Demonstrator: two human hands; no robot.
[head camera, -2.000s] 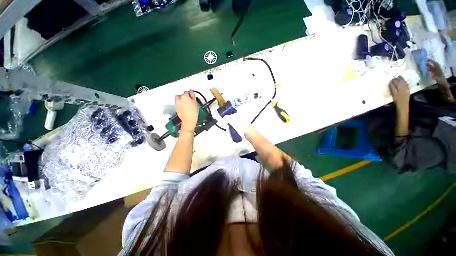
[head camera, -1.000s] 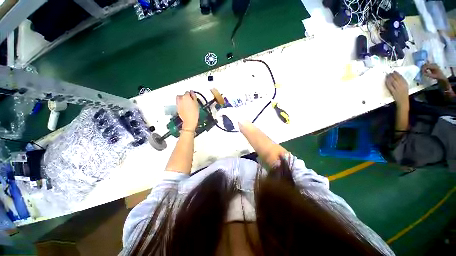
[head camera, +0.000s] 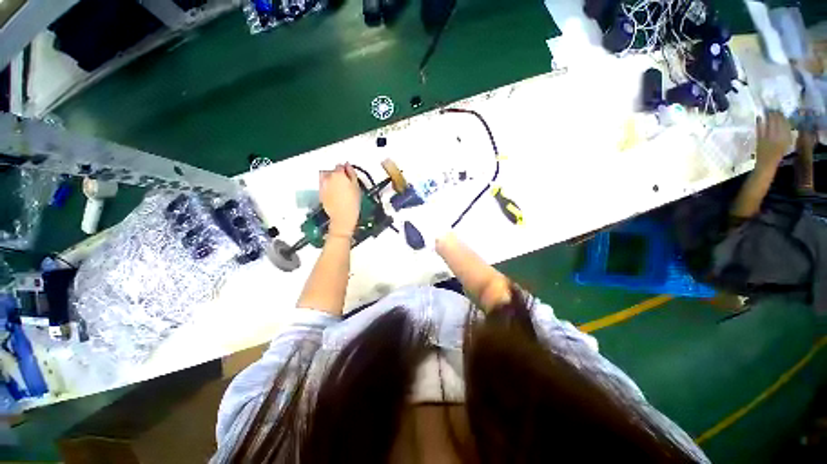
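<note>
The green mini bench grinder (head camera: 367, 217) lies on the white bench, its grey grinding wheel (head camera: 283, 255) at the left end and tan buffing wheel (head camera: 394, 176) at the right. My bare left hand (head camera: 340, 198) lies over the grinder body and holds it. A dark hair dryer body (head camera: 407, 198) is against or very near the buffing wheel, its dark handle (head camera: 413, 236) pointing towards me. My right hand (head camera: 430, 220), in a white glove, is around the dark body; its outline is washed out against the bench and the fingers are hard to see.
A yellow-black screwdriver (head camera: 510, 207) and black cord (head camera: 497, 149) lie right of the grinder. Crumpled clear plastic (head camera: 150, 281) with dark parts is at left. Dark units with white cables (head camera: 694, 54) are at far right, near another person's hands (head camera: 773, 139). A spoked disc (head camera: 382, 107) shows beyond the bench.
The dark body has shifted and turned slightly at the buffing wheel, with my right forearm moving a little. My left hand stays on the grinder. The other person's hands have moved right.
</note>
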